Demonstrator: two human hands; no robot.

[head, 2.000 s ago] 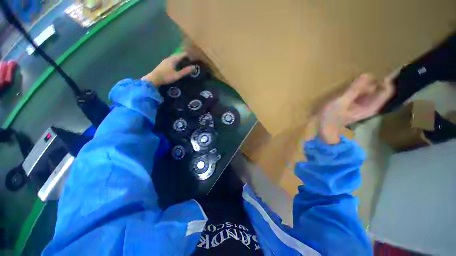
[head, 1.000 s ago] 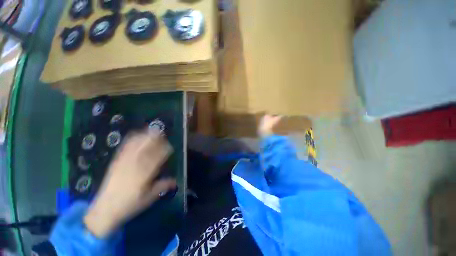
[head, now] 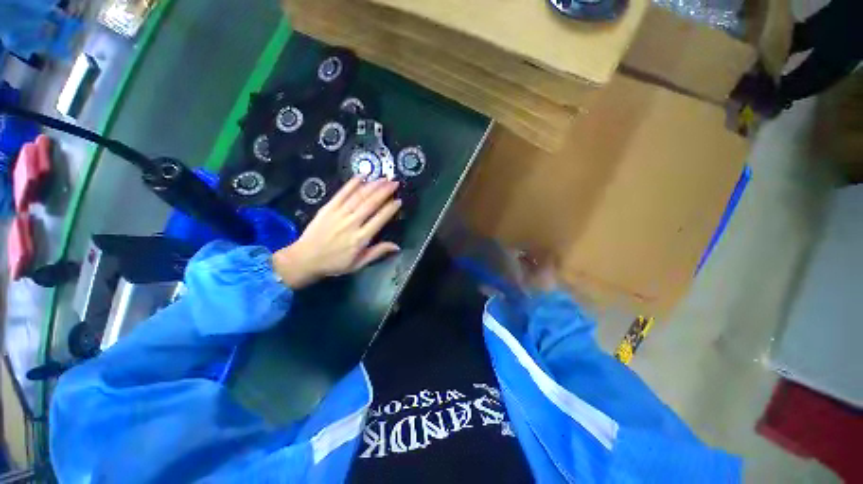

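Observation:
Several black disc units with silver centre rings lie in a loose pile [head: 289,118] on the dark green bench top [head: 443,118]. One shiny-faced disc [head: 366,163] lies among them. My left hand [head: 343,232] is over the near right side of the pile, palm down, fingertips at the shiny disc's near edge; whether it presses on discs under it cannot be told. My right hand [head: 537,271] is blurred and low, by the near edge of a brown cardboard sheet [head: 606,189] to the right of the bench; its fingers are unclear.
Stacked cardboard sheets [head: 511,95] stand at the bench's far end, with a disc [head: 589,8] on top. At left are the black screwdriver [head: 194,198], a blue tray [head: 274,227], a silver-white feeder [head: 118,302] and red pieces [head: 28,175]. Part of a person in dark clothing shows at top right.
The view has swung back left from the cardboard stack. My left hand has moved to the shiny disc, fingers now flat and extended. The large cardboard sheet in front two seconds ago now lies lower at right.

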